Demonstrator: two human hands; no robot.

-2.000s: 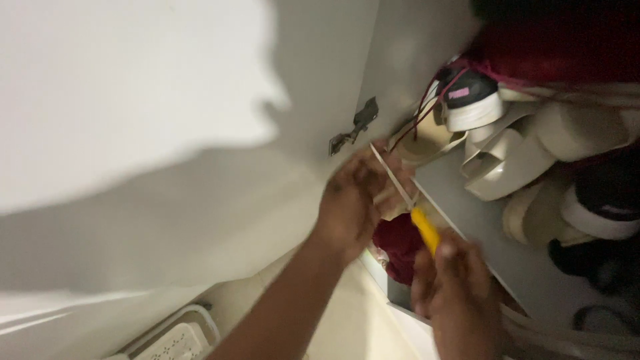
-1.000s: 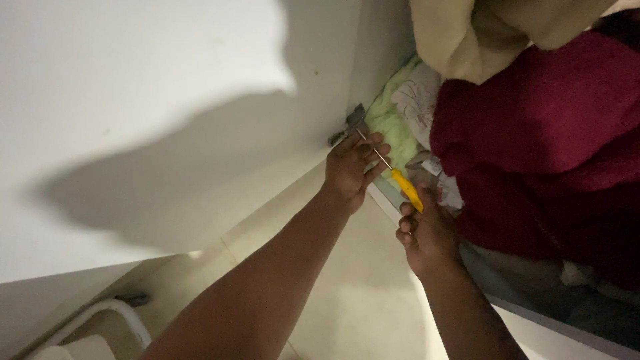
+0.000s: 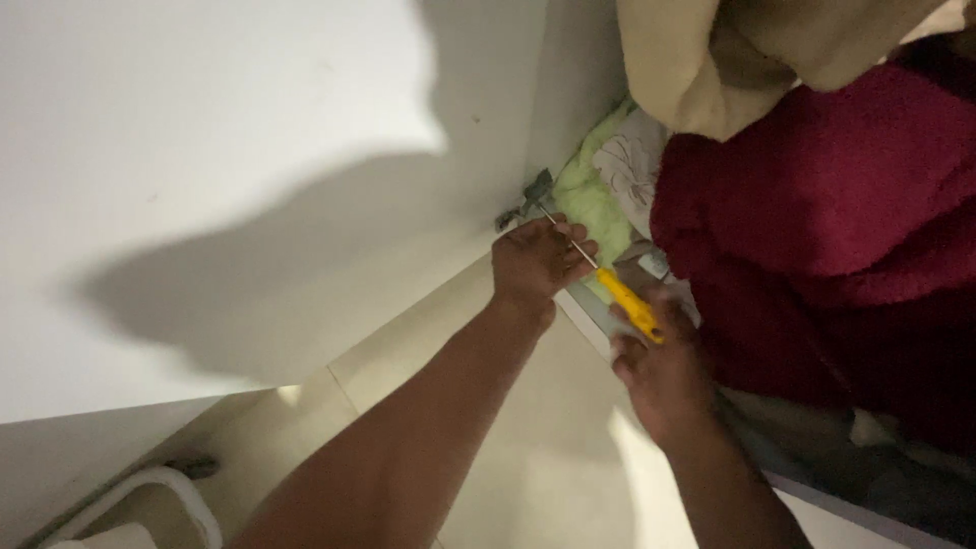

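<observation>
A screwdriver with a yellow handle (image 3: 629,305) slants between my hands, its thin metal shaft pointing up and left. The tip meets a dark metal cabinet hinge (image 3: 538,187) where the white door (image 3: 267,198) joins the cabinet's side wall. My left hand (image 3: 537,259) is around the shaft near the tip, fingers curled against it. At the handle's butt end is my right hand (image 3: 663,358), blurred, its thumb and fingers on both sides of the handle; how firmly they grip is hard to see.
Right of the hinge, the cabinet holds pale green cloth (image 3: 598,206), a patterned white cloth (image 3: 629,164), a dark red towel (image 3: 801,198) and beige fabric (image 3: 679,69). A white curved frame (image 3: 179,488) stands on the tiled floor (image 3: 549,457) at lower left.
The view has shifted from a compartment with shoes to one with folded cloths, and the screwdriver is now at the hinge there. Over the last second, my right fingers have loosened around the handle.
</observation>
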